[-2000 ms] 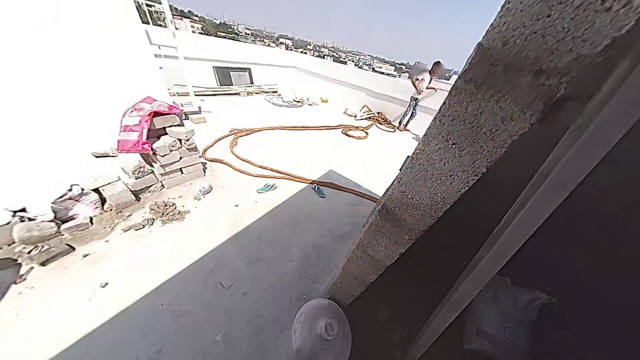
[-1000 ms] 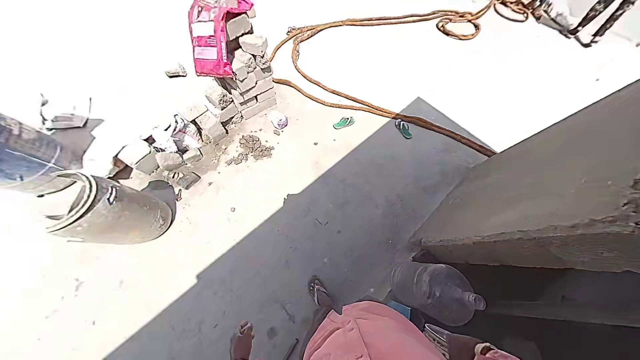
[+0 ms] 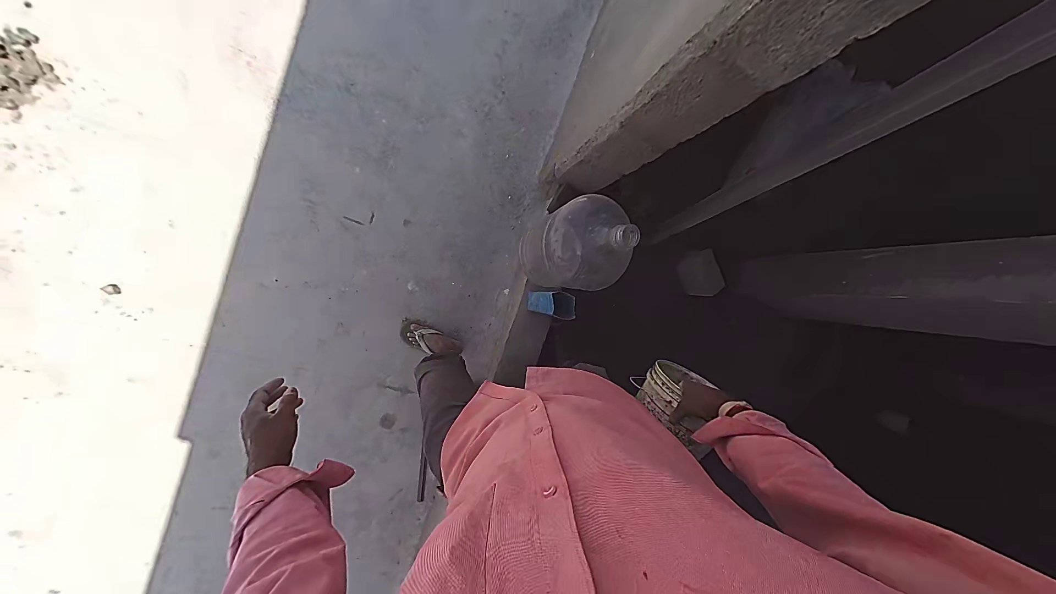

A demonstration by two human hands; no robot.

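Note:
At the lower left my left hand (image 3: 271, 421) hangs over the shaded concrete floor with nothing in it, its fingers apart and slightly bent. On the other side of my body my right hand (image 3: 700, 399) grips a stained plastic bucket (image 3: 660, 392) by its rim. What is inside the bucket cannot be made out. A large clear plastic water jug (image 3: 577, 243) stands near the foot of the concrete wall, at the edge of the dark opening. Close to it is a small blue and clear container (image 3: 551, 304). My sandalled foot (image 3: 429, 337) rests on the floor.
A rough concrete wall edge (image 3: 660, 107) rises at the upper right. Pipe-like or beam-like long pieces (image 3: 899, 285) cross the dark area on the right, with a pale block (image 3: 701, 273) near one end. Rubble (image 3: 23, 70) lies on the sunlit floor at the upper left.
The view has swung down from the rooftop to my body and the floor. My left hand and the bucket in my right hand now show clearly.

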